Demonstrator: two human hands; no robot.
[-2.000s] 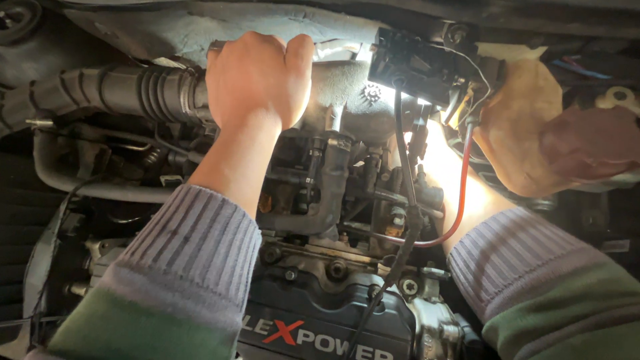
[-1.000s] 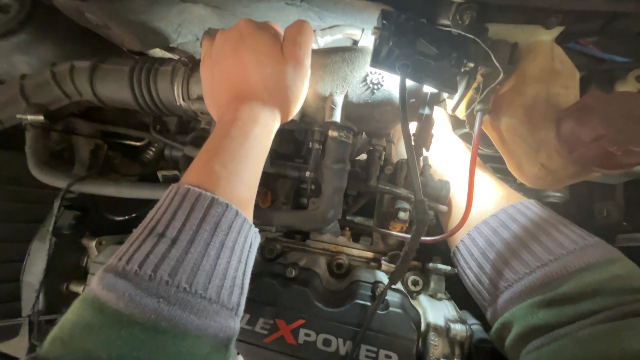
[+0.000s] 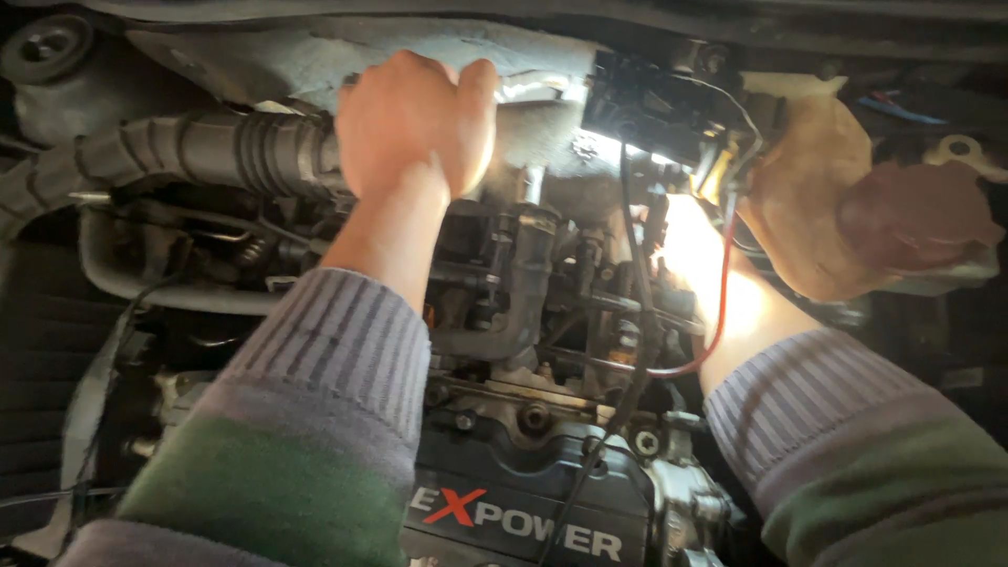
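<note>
My left hand (image 3: 413, 126) is closed in a fist over the top of the metal intake pipe (image 3: 543, 130), at the end of a ribbed air intake hose (image 3: 260, 153); its fingertips are hidden. Deep on the right, my right hand (image 3: 677, 228) reaches down among the engine parts, washed out by bright light, with its fingers mostly hidden. Above it sits a black box-shaped unit (image 3: 654, 106) with lit edges. A red cable (image 3: 726, 291) and a black cable (image 3: 642, 291) hang beside my right wrist.
A black plastic engine cover (image 3: 520, 504) with lettering lies at the bottom centre. At the right stands a yellowed plastic reservoir (image 3: 811, 181) with a dark reddish cap (image 3: 917, 213). A curved rubber coolant hose (image 3: 524, 291) runs between my arms. Bare bolts and brackets surround the cover.
</note>
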